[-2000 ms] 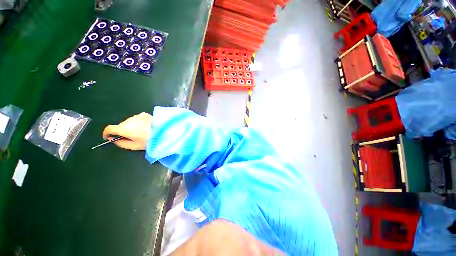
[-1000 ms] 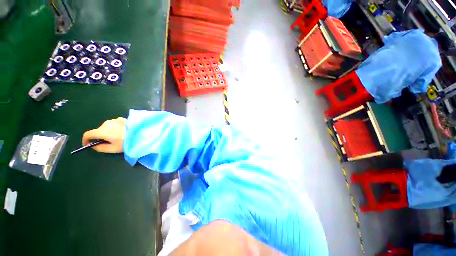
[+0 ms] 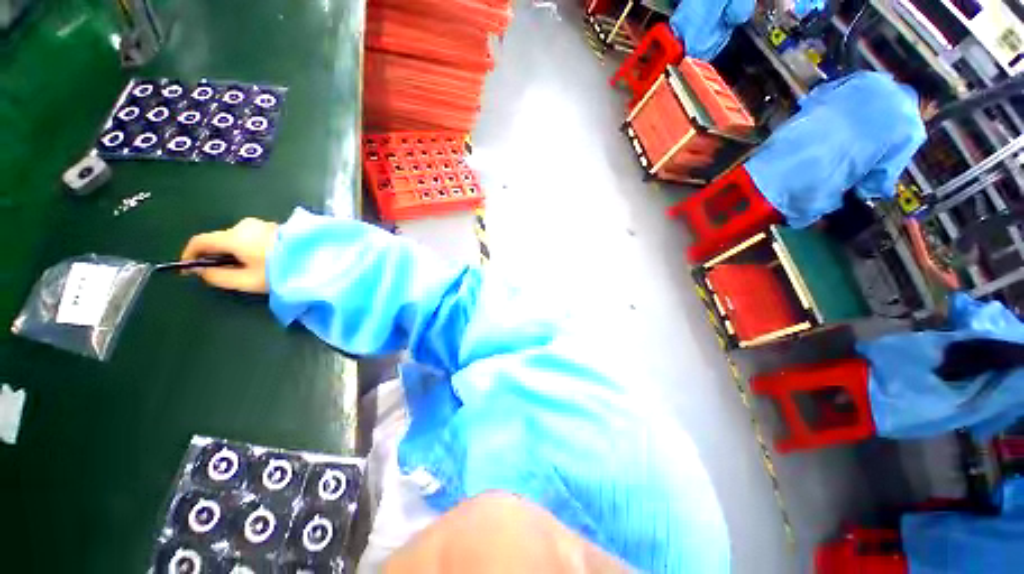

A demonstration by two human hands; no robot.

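My right hand (image 3: 234, 256), bare with a blue sleeve, holds a slim dark tweezers-like tool (image 3: 208, 264) over the green bench. The tool's tip points left and meets the edge of a clear zip bag (image 3: 109, 320) with a white label in the picture; contact is unclear. A clear blister tray of black ringed units (image 3: 261, 525) lies at the bottom, cut off by the frame. Another such tray (image 3: 189, 119) lies at the upper left. Silvery small parts (image 3: 133, 203) lie between that tray and the bag. My left hand is not in view.
A light square part (image 3: 85, 174) sits beside the upper tray. A white slip (image 3: 11, 413) is at the left edge. A red tray (image 3: 424, 175) and stacked red trays (image 3: 432, 62) stand beyond the bench edge. Coworkers in blue (image 3: 837, 146), red stools (image 3: 736, 213) and carts are across the aisle.
The lower blister tray has come into view at the bottom. My right hand has moved up towards the bag, and the tool now reaches the bag's edge. The view has shifted.
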